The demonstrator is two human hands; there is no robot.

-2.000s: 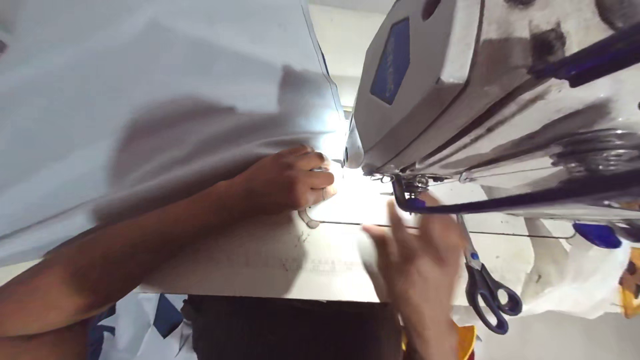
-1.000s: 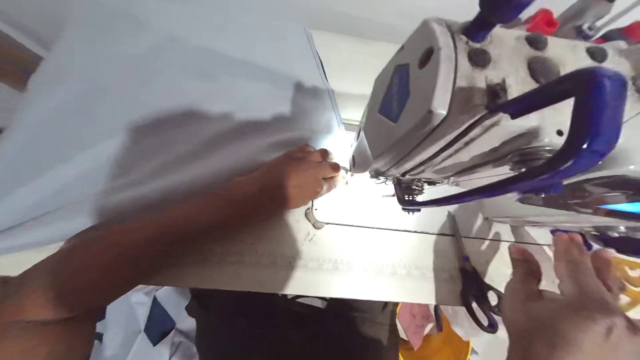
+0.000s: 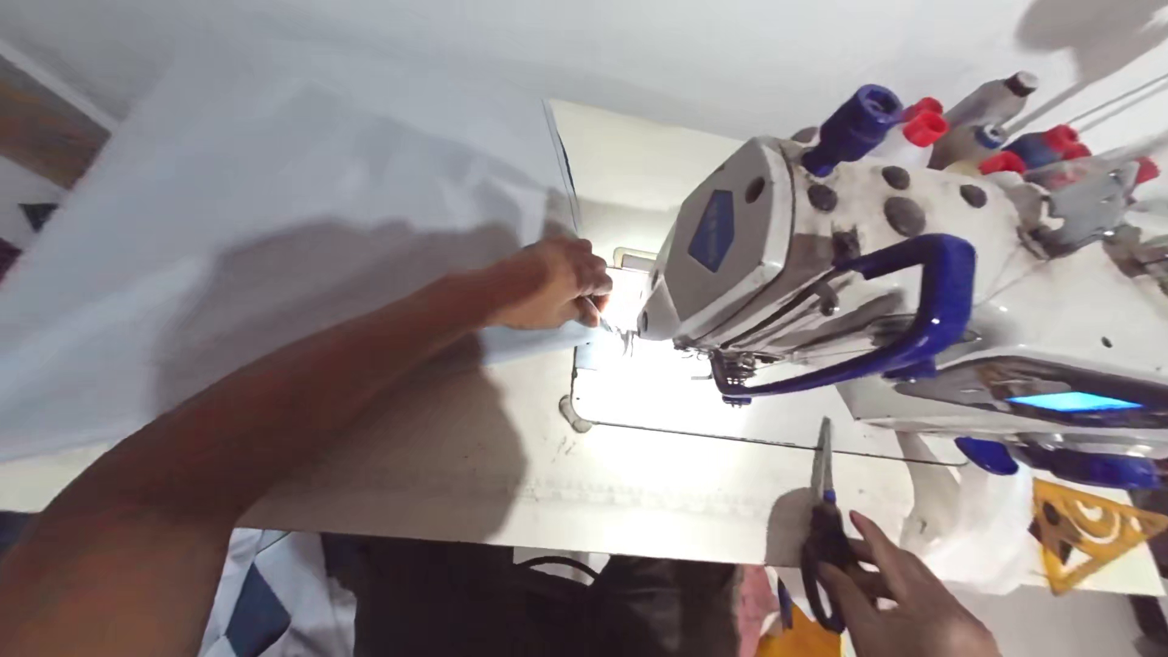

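Observation:
My left hand [image 3: 558,285] pinches the edge of a large pale fabric sheet [image 3: 301,201], close beside the needle area of a white sewing machine [image 3: 730,228]. The sheet spreads across the left of the table. At the lower right, my right hand [image 3: 899,593] has its fingers at the dark handles of a pair of scissors [image 3: 826,538]. The blades point away from me over the table, clear of the machine's needle area. A bright lamp washes out the needle plate.
Thread spools with red caps [image 3: 926,128] stand behind the machine. A blue guard bar [image 3: 944,292] curves along its arm. A yellow plastic set square [image 3: 1090,529] lies at the right edge near a white bag [image 3: 981,529]. Patterned cloth [image 3: 265,602] shows below the front edge [image 3: 438,538].
My right hand has come from near the needle, past the right side of the machine, to the scissors and taken hold of them. My left hand stays at the fabric edge. The view has shifted.

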